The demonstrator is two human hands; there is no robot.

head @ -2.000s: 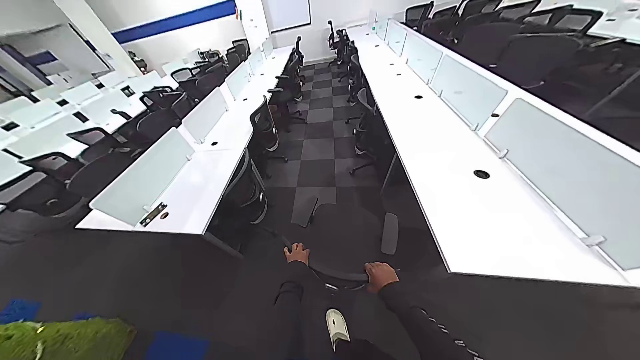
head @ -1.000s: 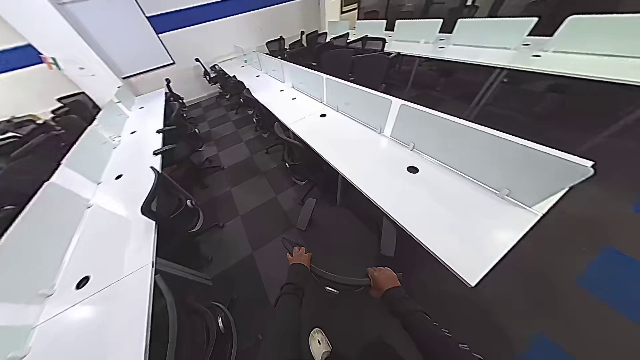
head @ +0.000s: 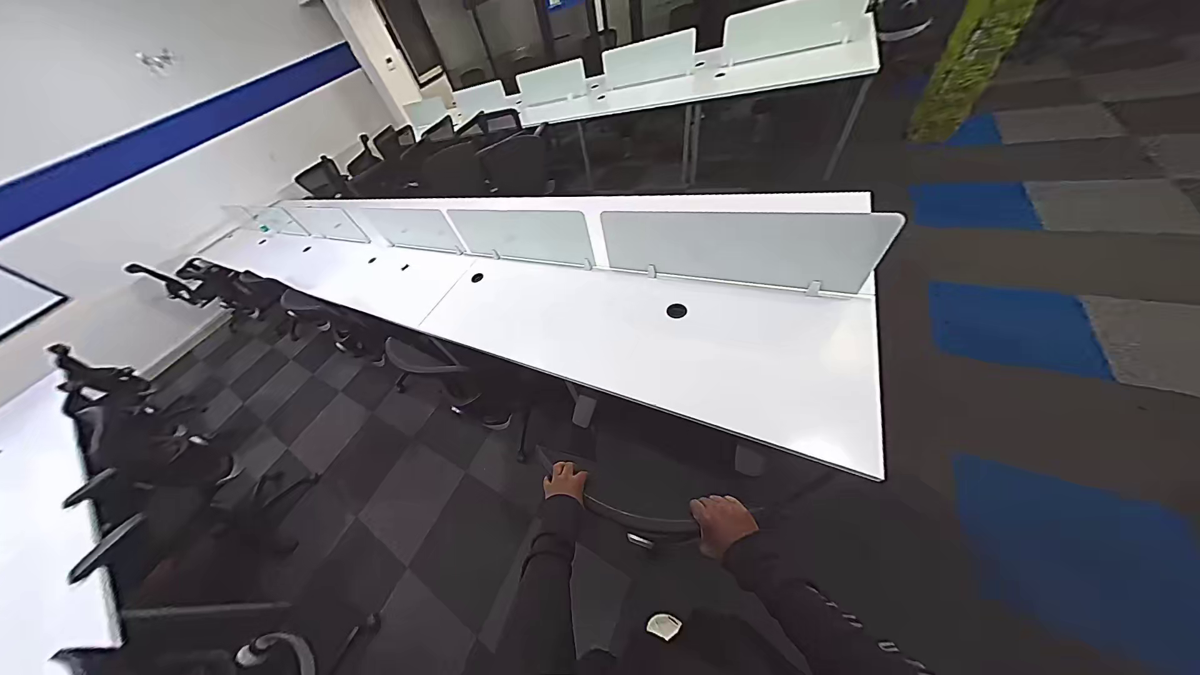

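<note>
My left hand is closed on the left end of the curved top of a black office chair's backrest. My right hand grips the same top edge farther right. Beyond the backrest the dark seat lies near the long white desk, and one armrest shows at the desk's edge while the other sits partly in its shadow. The chair's base is hidden below the backrest. A light shoe tip shows beneath.
Frosted divider panels stand along the desk. Black chairs are tucked along its near side. At left is another white desk with chairs beside it. The floor is checkered carpet tile.
The view has swung far to the right. Both hands have kept hold of the backrest, and the chair has turned with them to face the long desk's near side.
</note>
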